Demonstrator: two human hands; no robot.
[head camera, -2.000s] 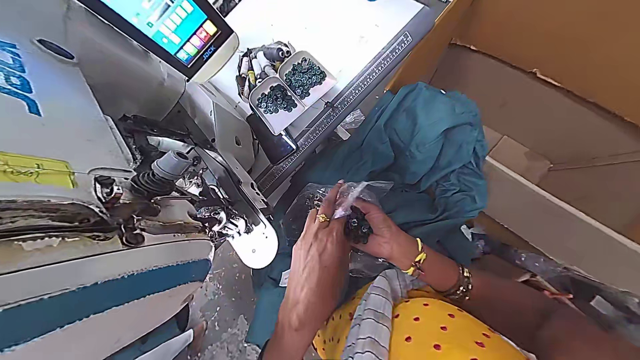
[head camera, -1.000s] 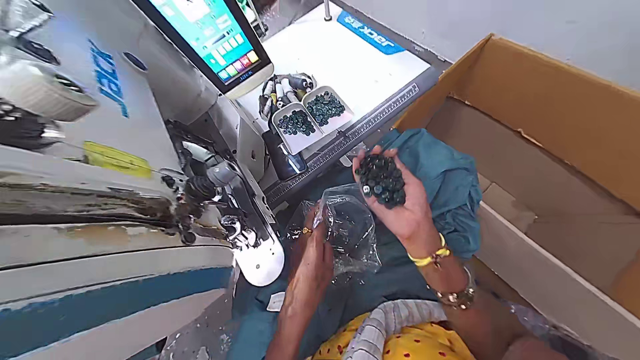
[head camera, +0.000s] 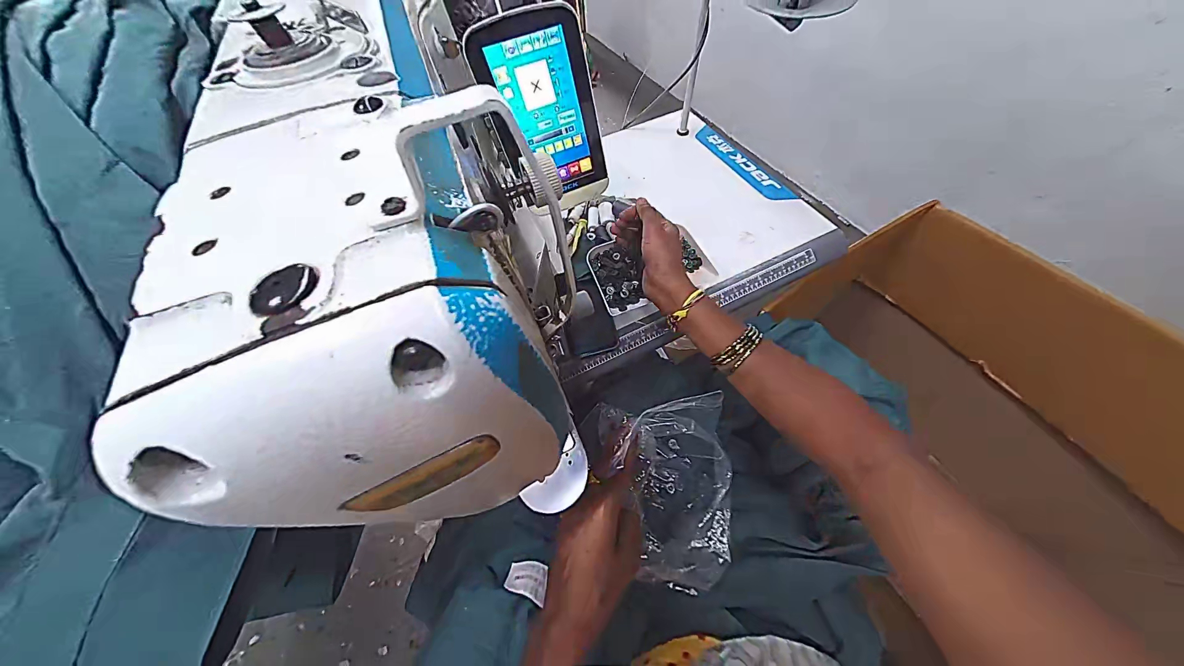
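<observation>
My right hand is over a two-part white tray on the sewing machine table, its fingers curled above the dark buttons; whether buttons are still in the palm is hidden. Lower down, my left hand grips the top of a clear plastic bag, which hangs above teal fabric with a few dark pieces visible through it. The bag's gathered edge partly covers the fingers of that hand.
A white Jack sewing machine head fills the left, close to my left hand. Its lit control screen stands behind the tray. A cardboard box is at the right. Teal fabric lies below the table edge.
My right hand, open with a heap of dark buttons one second ago, has moved over to the tray. My left hand still has the bag. The view has shifted strongly toward the machine head.
</observation>
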